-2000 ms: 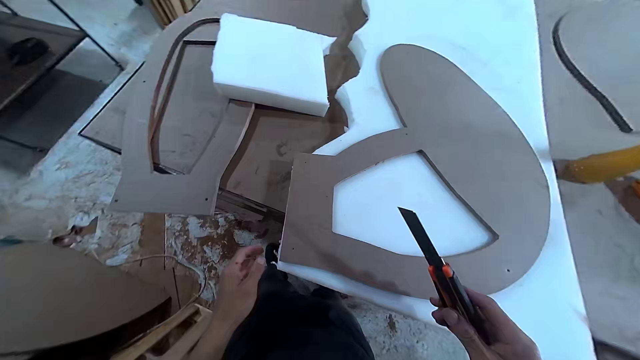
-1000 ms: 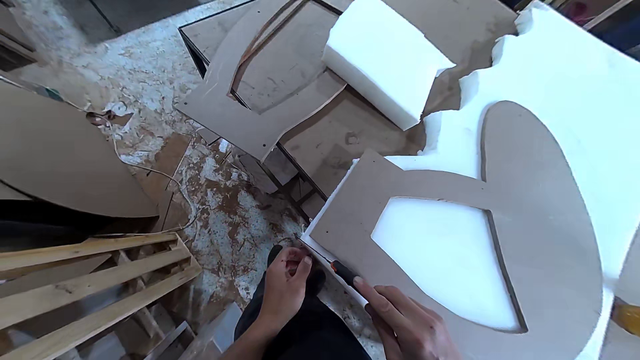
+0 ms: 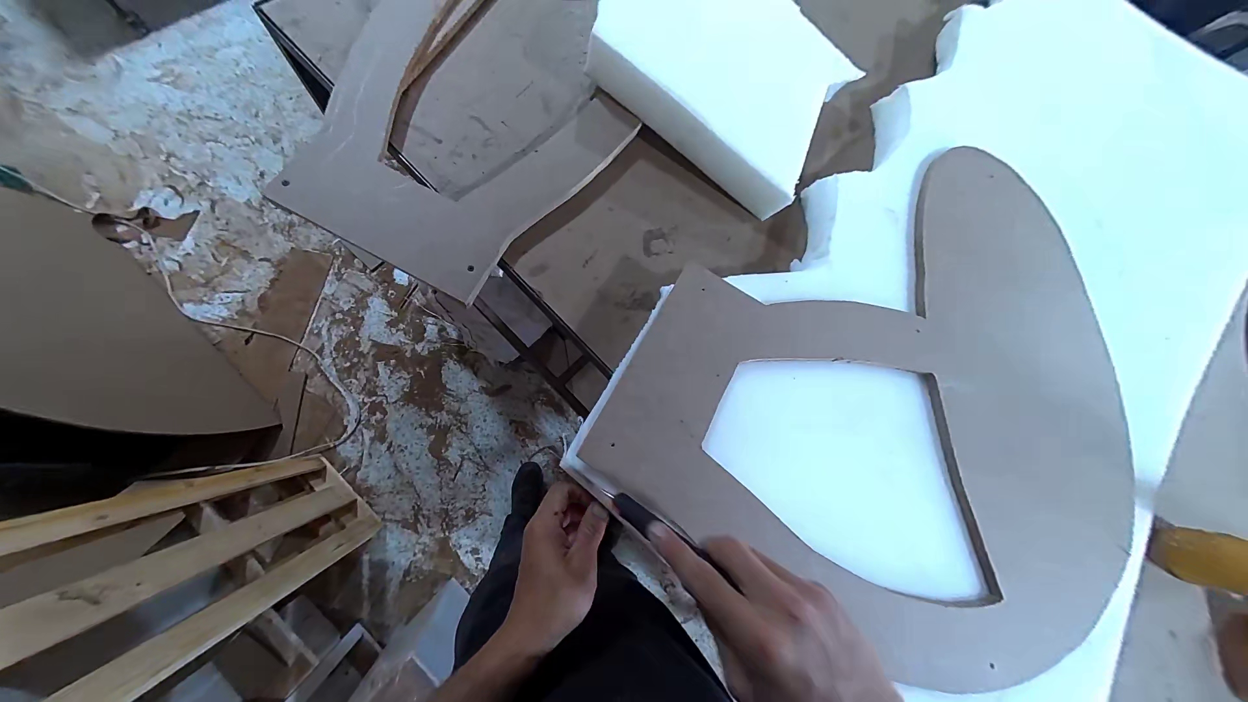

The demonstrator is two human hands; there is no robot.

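A flat brown board template point(image 3: 1024, 390) with a rounded lobe and a cut-out lies on a large white foam sheet point(image 3: 1150, 127). My right hand point(image 3: 780, 614) grips a utility knife point(image 3: 639, 515), its tip at the near left corner of the board and foam. Beside that tip my left hand point(image 3: 561, 556) has its fingers curled at the foam's edge; whether they pinch a bit of foam cannot be made out. A thick white foam block point(image 3: 712, 88) rests partly on a second brown board shape point(image 3: 390, 214) at the upper left.
Below the boards is a dark metal-framed table point(image 3: 551, 327). Foam scraps litter the floor point(image 3: 409, 429). At lower left stands a wooden slatted frame point(image 3: 195, 556), with a curved brown panel point(image 3: 97, 322) and a cable point(image 3: 322, 366) near it. A yellow cylindrical object point(image 3: 1199, 556) lies at the right edge.
Two seconds ago the knife was held up over the foam with its blade visible; now my right hand has it low at the corner, beside my left hand. The view has turned and shifted.
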